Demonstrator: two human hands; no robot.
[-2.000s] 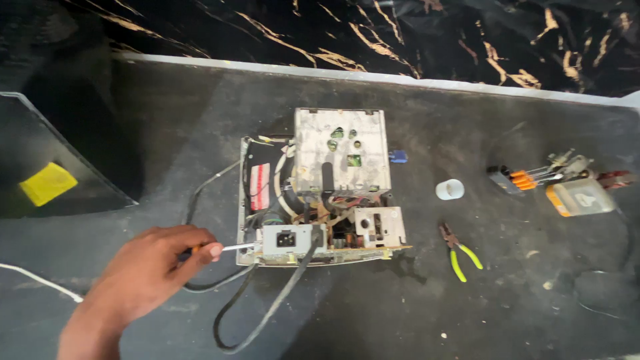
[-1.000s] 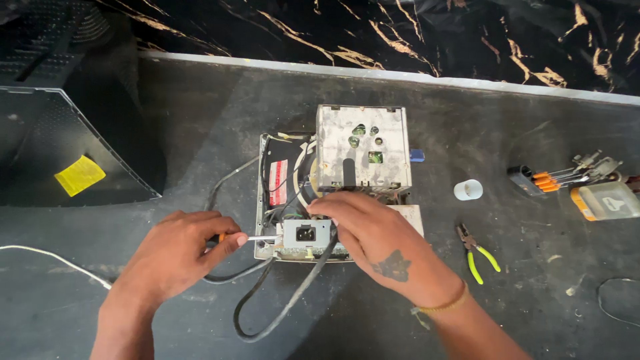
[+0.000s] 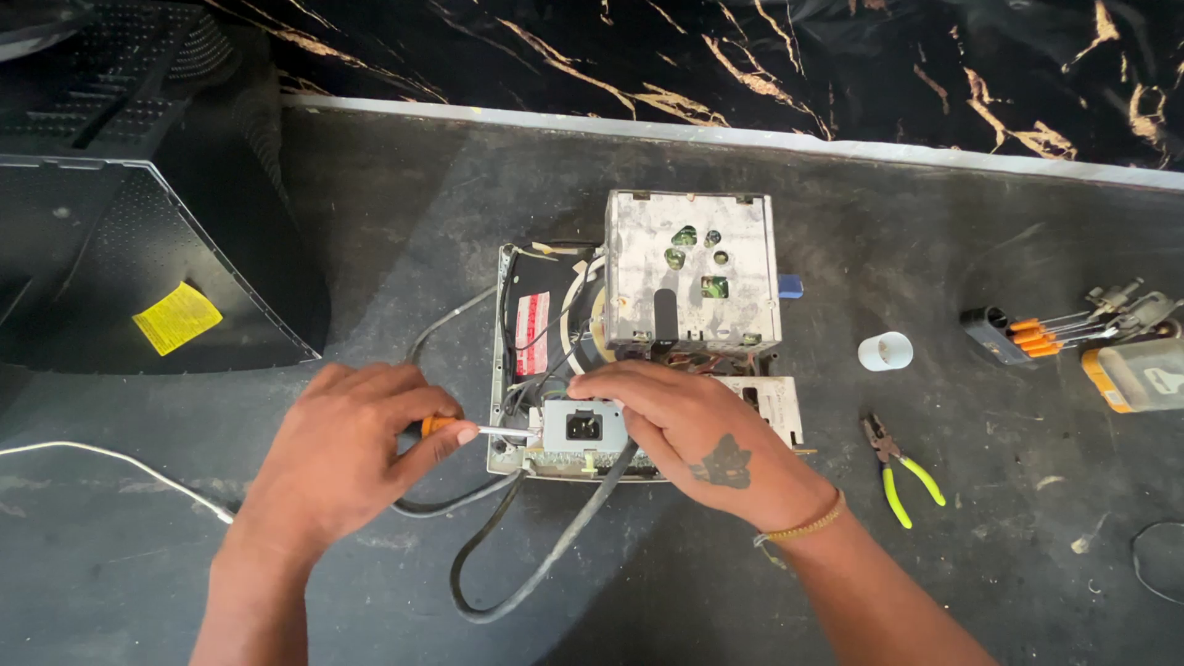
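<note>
An opened CRT monitor chassis, with a picture tube and a metal shield box [image 3: 694, 268] on it, lies on the dark tabletop. My left hand [image 3: 361, 444] grips an orange-handled screwdriver [image 3: 504, 432], whose shaft points right and touches the left side of a metal power socket plate [image 3: 585, 425]. My right hand [image 3: 694, 435] rests on the top and right side of that plate, thumb and fingers against it. Whether it pinches the plate or only lies on it is not plain. A black cable [image 3: 555, 560] loops out below the chassis.
A black plastic monitor housing [image 3: 231, 259] with a yellow label stands at left. On the right are a white cap [image 3: 885, 351], green-handled pliers [image 3: 895, 467], orange-handled screwdrivers [image 3: 1036, 338] in a black holder and a clear plastic case [image 3: 1142, 375]. A white cable [image 3: 120, 462] lies at left.
My right hand, out of view two seconds ago, has come in from the right onto the socket plate. My left hand keeps the screwdriver at the plate's left side.
</note>
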